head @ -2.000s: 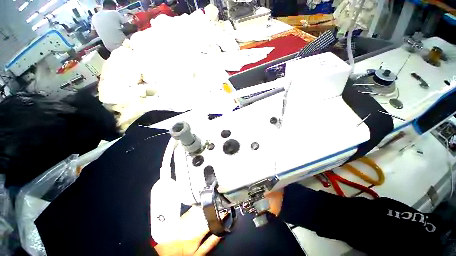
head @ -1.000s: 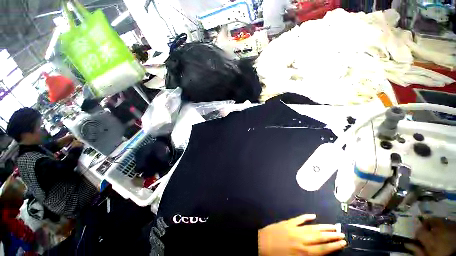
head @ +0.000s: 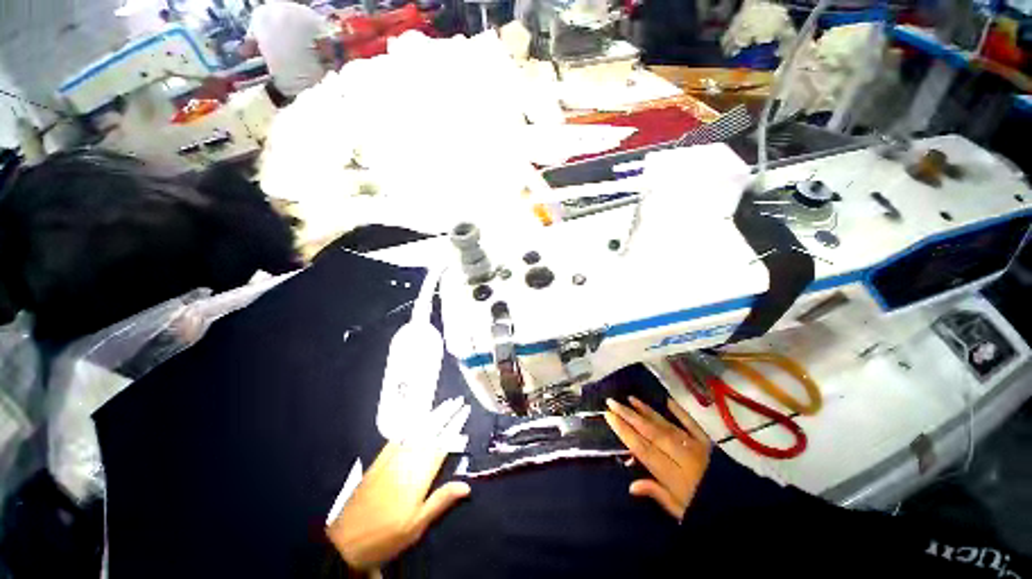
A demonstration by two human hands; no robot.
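Note:
A large dark garment panel lies over the machine bed and down towards me. A narrow dark strip with white edges lies on it, in front of the needle area of the white sewing machine. My left hand is bare and lies flat at the strip's left end, beside the white lamp. My right hand is bare, with its fingertips spread on the strip's right end. Neither hand grips anything. The presser foot is partly hidden by the machine head.
Shears with red and yellow-orange handles lie right of my right hand. A cream cloth pile stands behind the machine. A black bag and clear plastic are at left. A person is in the background.
The view has swung back right from the left side. Both hands now lie on either end of the strip. The right hand, earlier partly behind the machine head, now shows in front of it.

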